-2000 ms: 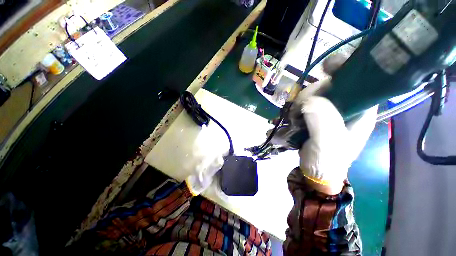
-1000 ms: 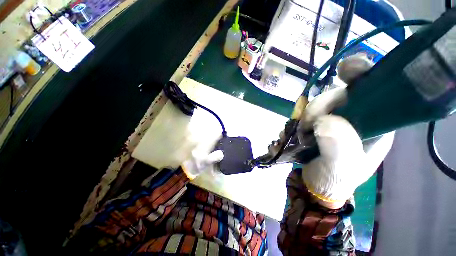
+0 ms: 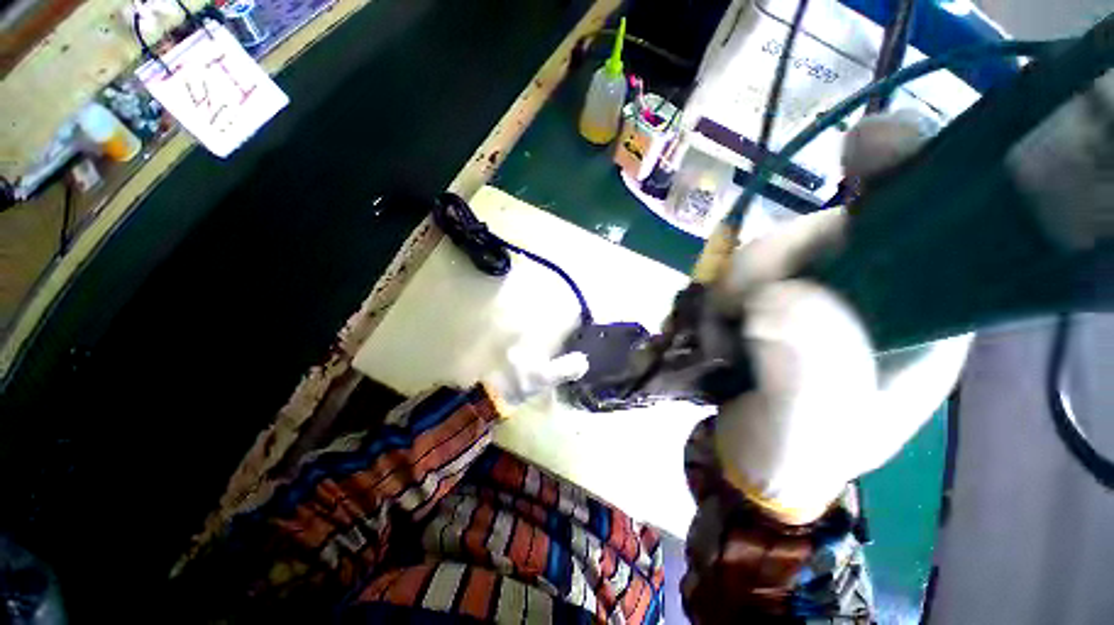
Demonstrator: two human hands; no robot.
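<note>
The black square corded unit [image 3: 615, 348] lies on the cream-white board [image 3: 422, 320]. Its thin cable [image 3: 470, 237] runs up to a tied bundle at the board's upper left edge. My gloved left hand [image 3: 534, 374] is at the unit's left edge, with fingers on it. My gloved right hand [image 3: 800, 366] is shut around the lower end of the large dark green screwdriver [image 3: 965, 232], slightly blurred. The metal nozzle [image 3: 666, 354] is over the unit's right part and hides some of it; I cannot tell whether the tip touches.
A squeeze bottle [image 3: 602, 98] and a pen cup [image 3: 645, 134] stand beyond the board. The white feeder machine [image 3: 782, 79] is behind them. The dark conveyor belt [image 3: 244, 269] runs along the left, with a hanging paper card [image 3: 213, 90] beyond it.
The nozzle has moved from the unit's lower right corner to over its right part, hiding more of it. My left hand stays at the unit's left edge. The camera view has shifted.
</note>
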